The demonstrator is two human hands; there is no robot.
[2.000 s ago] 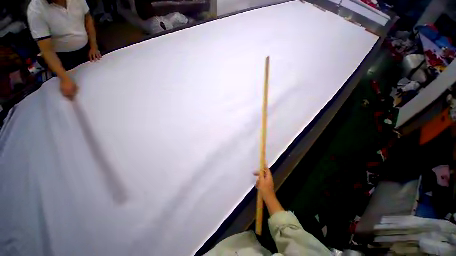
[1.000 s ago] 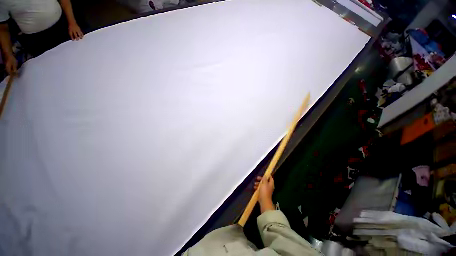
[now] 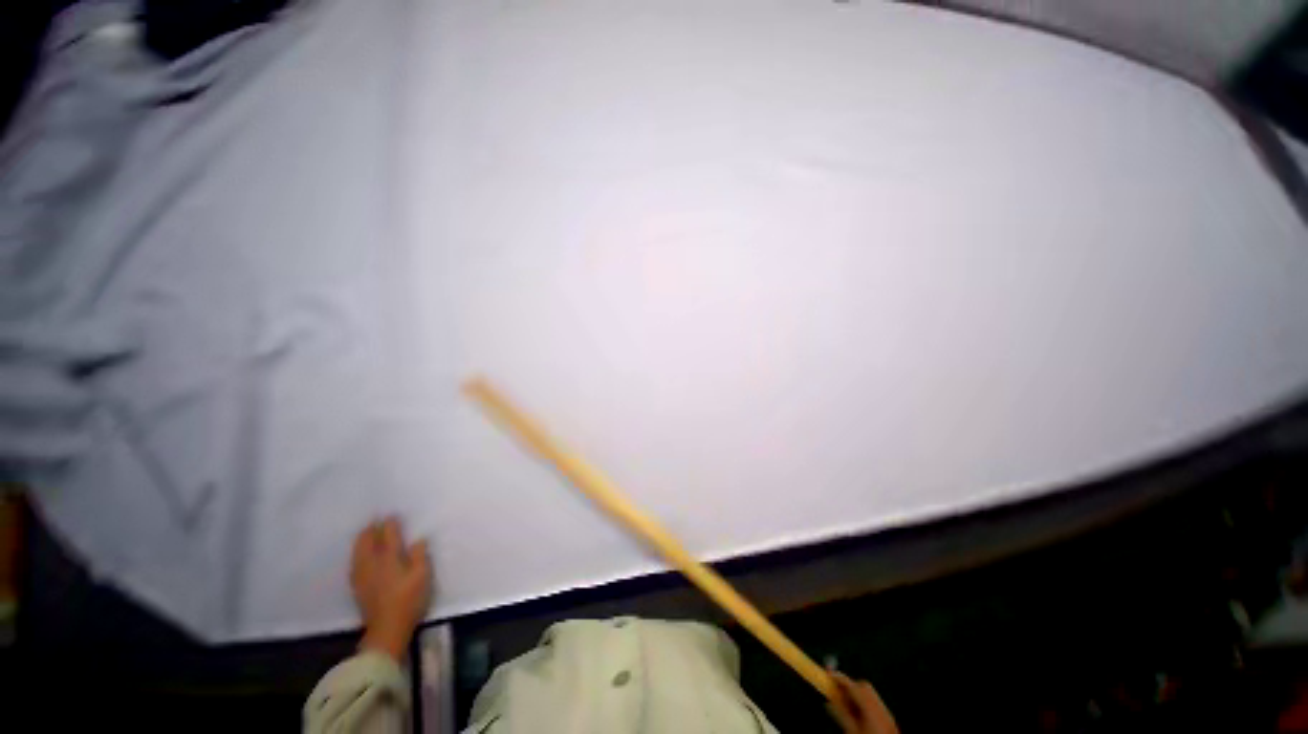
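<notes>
A large white fabric ply (image 3: pixel 861 287) covers the table, smooth at the middle and right, creased at the left. My left hand (image 3: pixel 389 577) lies on the fabric near its front edge, fingers slightly spread, holding no tool. My right hand (image 3: pixel 865 708), partly cut off by the bottom edge, holds the near end of a wooden smoothing stick (image 3: pixel 631 516). The stick slants up and left across the front fabric edge, its far end over the cloth.
A pale metal rail end (image 3: pixel 436 680) projects over the table rim beside my left hand. Bunched fabric (image 3: pixel 72 330) lies at the far left. The dark table rim (image 3: pixel 918 554) runs along the front. Dark floor with blurred scraps shows at the lower right.
The view has swung left and down. My left hand has come into view on the fabric. The stick now points up-left instead of up-right. The other person is out of view.
</notes>
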